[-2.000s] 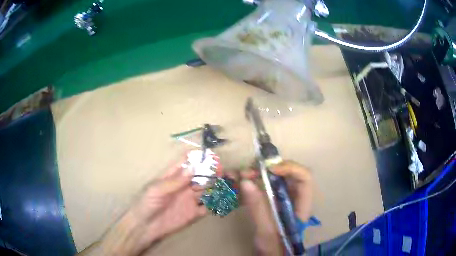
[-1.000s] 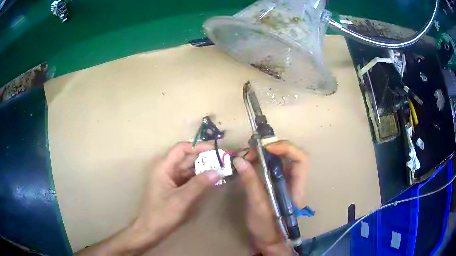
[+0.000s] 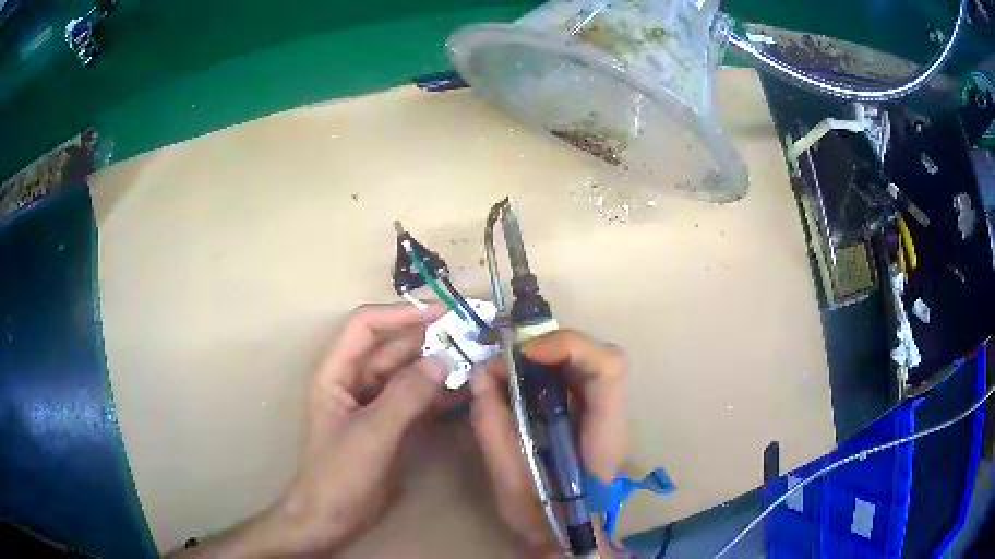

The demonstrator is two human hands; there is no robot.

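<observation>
My left hand [image 3: 366,420] holds a small white plastic plate [image 3: 445,334] between thumb and fingers. Black, green and white lead wires [image 3: 445,293] run from the plate to a black plug pin assembly [image 3: 418,265] just beyond my left fingers. My right hand [image 3: 584,404] grips the soldering iron [image 3: 549,409], its metal tip [image 3: 513,235] pointing away above the paper, with the thin feed tube [image 3: 494,257] curving along its left side. My right fingertips are at the plate's right edge. The green circuit board is not visible.
A stained clear extractor hood [image 3: 611,98] stands at the far right over bright solder specks [image 3: 616,204]. A green conveyor [image 3: 262,55] with a small unit [image 3: 82,38] runs along the back. The iron stand tray [image 3: 849,268] and blue crates [image 3: 873,491] are at right.
The iron and right hand have moved left, nearer the plate. The plate is turned, and the plug assembly has shifted left with its wires now stretched above the plate. The conveyor unit has moved left.
</observation>
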